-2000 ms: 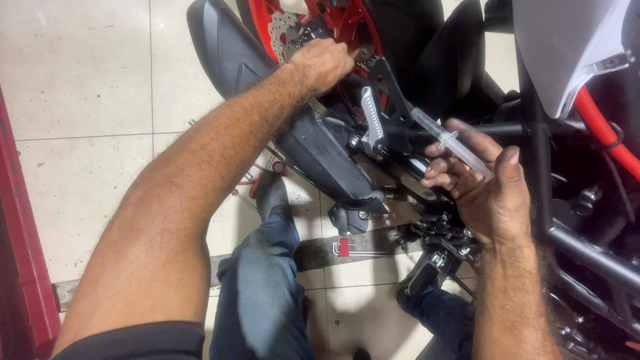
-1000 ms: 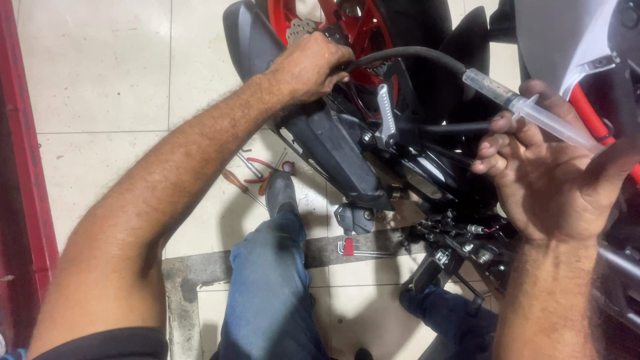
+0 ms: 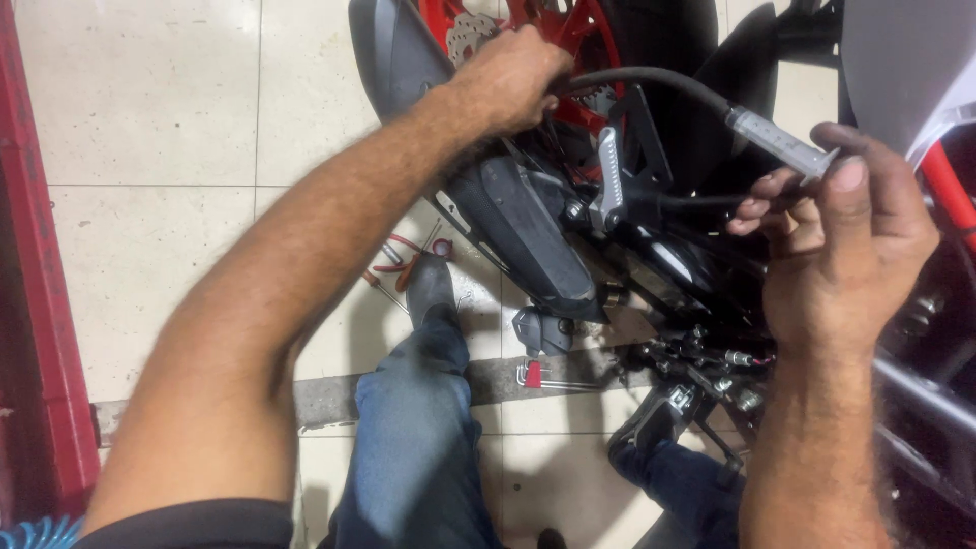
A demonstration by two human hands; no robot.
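Observation:
My right hand (image 3: 854,206) holds a clear plastic syringe (image 3: 774,141), with the thumb close behind its finger flange. A black rubber hose (image 3: 656,74) is on the syringe's tip and arches left to my left hand (image 3: 518,76). That hand's fingers are curled at the hose's other end, beside the motorcycle's red wheel (image 3: 587,46); the hose end and part of the grip are hidden. A perforated brake disc (image 3: 467,36) shows just behind the left hand. Below it lie the black exhaust cover (image 3: 526,229) and a silver footpeg (image 3: 608,171).
Pliers with red handles (image 3: 408,267) and a screwdriver (image 3: 371,279) lie on the tiled floor by my shoe (image 3: 431,290). Hex keys in a red holder (image 3: 534,374) lie near a dark plastic part (image 3: 543,332). A red metal frame (image 3: 46,305) runs along the left.
The hose, not visible two seconds ago, now spans from my left hand to the syringe. The plunger stuck out behind the flange one second ago; now my right thumb is close to the flange.

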